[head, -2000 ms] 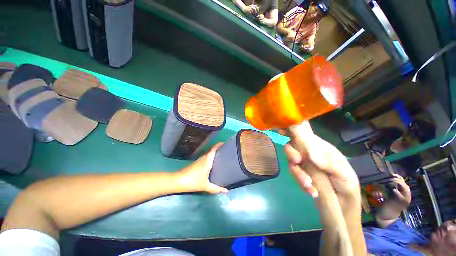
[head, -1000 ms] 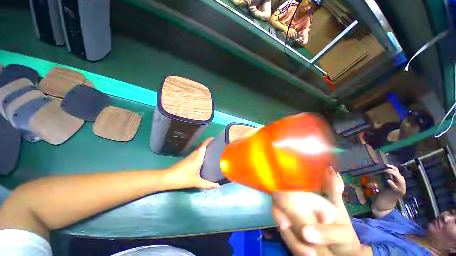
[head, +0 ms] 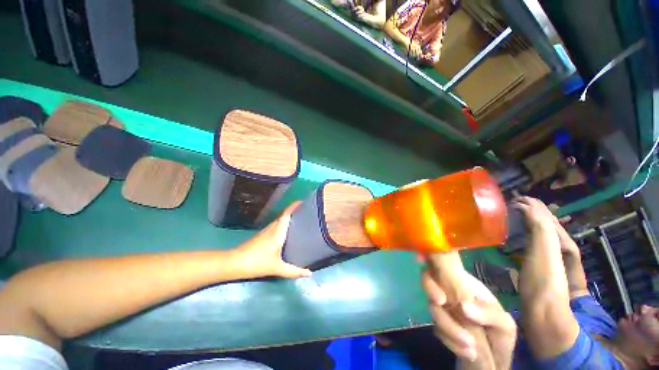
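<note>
My left hand (head: 269,249) holds a grey speaker cabinet (head: 303,230) by its side on the bench. The cabinet leans, its wood-grain top panel (head: 345,211) facing up and toward the right. My right hand (head: 470,307) grips the handle of a soft-face mallet (head: 441,211) with a translucent orange head. The head's narrower end overlaps the panel's right edge in view; I cannot tell if it touches. A second cabinet (head: 249,195) with a wood-grain top stands upright just behind, to the left.
Loose panels (head: 157,182), wood-grain and dark, lie overlapping at the left. Tall speaker cabinets (head: 108,43) stand on the conveyor at upper left. A light green edge strip (head: 179,134) crosses the bench. A worker's arm (head: 549,278) is close at the right; another person (head: 423,32) sits opposite.
The mallet rose, dropped in front of the held cabinet, then moved back right and up. The view shifted, so bench items sit further left. The right neighbour's arms moved in closer.
</note>
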